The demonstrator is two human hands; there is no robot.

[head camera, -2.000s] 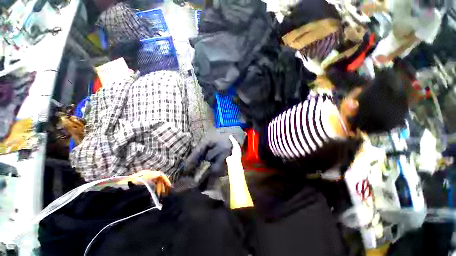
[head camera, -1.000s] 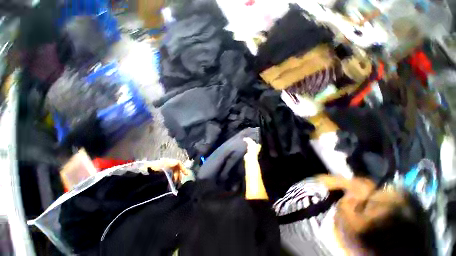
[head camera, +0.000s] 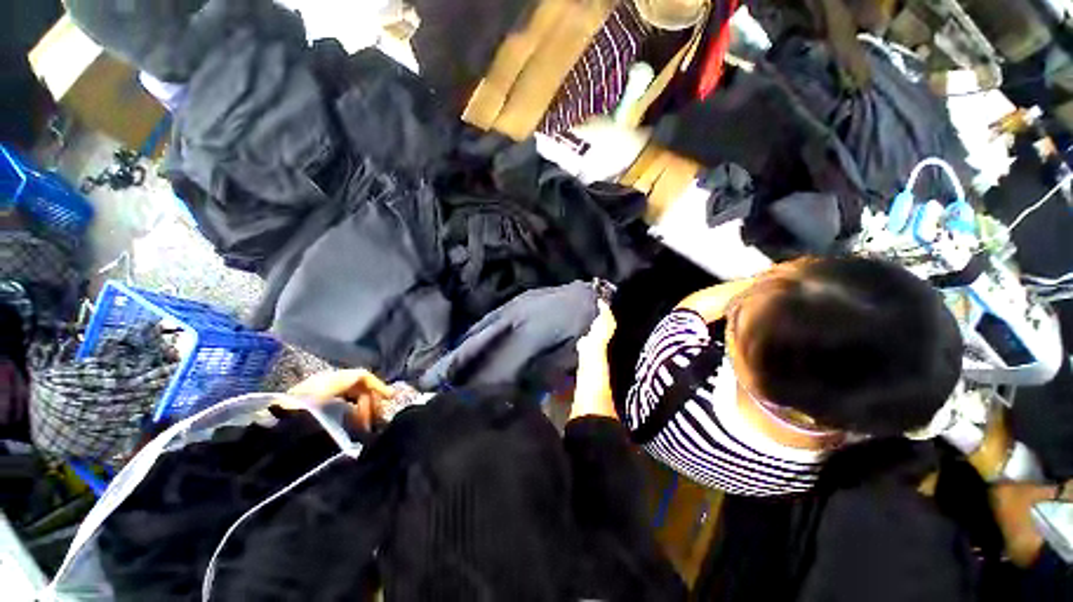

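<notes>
A clear plastic bag (head camera: 153,450) with a pale rim stands open against my front at the lower left, with black cloth (head camera: 224,488) inside. My left hand (head camera: 348,393) is closed at the bag's rim, its fingers curled; the grip is partly hidden. My right hand (head camera: 597,334) is raised at the centre, fingertips pinching the upper end of a slate-grey garment piece (head camera: 512,339). The piece slopes down to the left, in front of a large heap of dark grey garment pieces (head camera: 353,276).
A person in a striped shirt (head camera: 730,441) is close at my right, beside the grey cloth. Blue crates (head camera: 224,359) and checked fabric (head camera: 100,394) are at the left. A cardboard box (head camera: 541,65) with striped fabric is at the top. Another hand (head camera: 1021,517) holds a flat device at the right edge.
The view has turned right, then steadied; crates and checked fabric sit farther left. The striped-shirt person appears more upright. Both hands keep their holds, and the grey piece looks more stretched out.
</notes>
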